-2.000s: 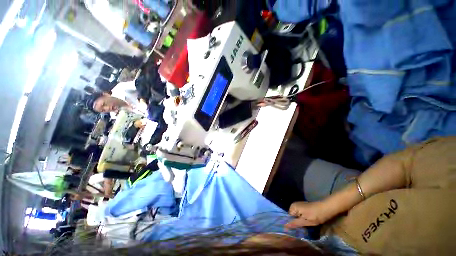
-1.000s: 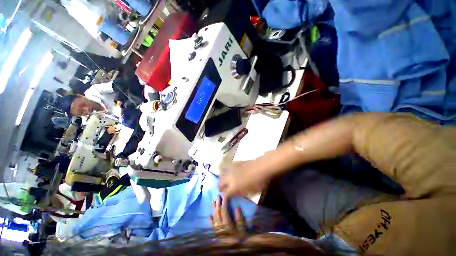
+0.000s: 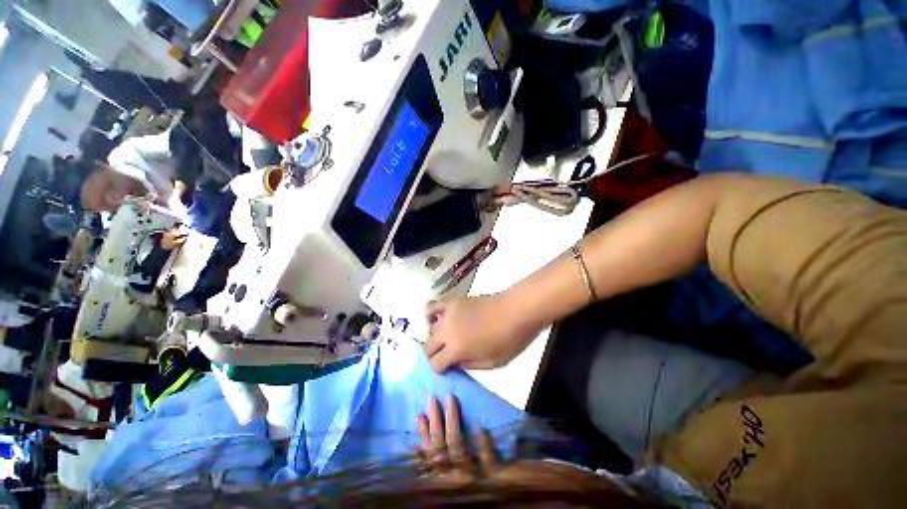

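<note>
The light-blue garment piece [image 3: 398, 408] lies on the machine table and runs under the needle end of the white sewing machine [image 3: 308, 239]. My right hand [image 3: 487, 333], with a thin bracelet, is at the cloth's edge close beside the needle area. Its fingers are bent onto the cloth; the exact grip is partly hidden. My left hand [image 3: 453, 442] lies on the cloth with fingers spread, its rear part hidden by a blurred dark fringe, perhaps hair, at the picture's bottom. The needle tip cannot be made out.
A dark-red slim tool [image 3: 467, 263], a black flat rectangle [image 3: 438, 224] and a pale cord bundle [image 3: 537, 196] lie beside the machine head. Black loops [image 3: 587, 124] are near the table edge. A blue garment pile [image 3: 796, 89] and a red bin [image 3: 283, 75] flank the machine. A person sits beyond.
My right hand has moved from the cloth near my lap to beside the needle end. My left hand has come into view on the cloth. The camera view has come closer to the machine.
</note>
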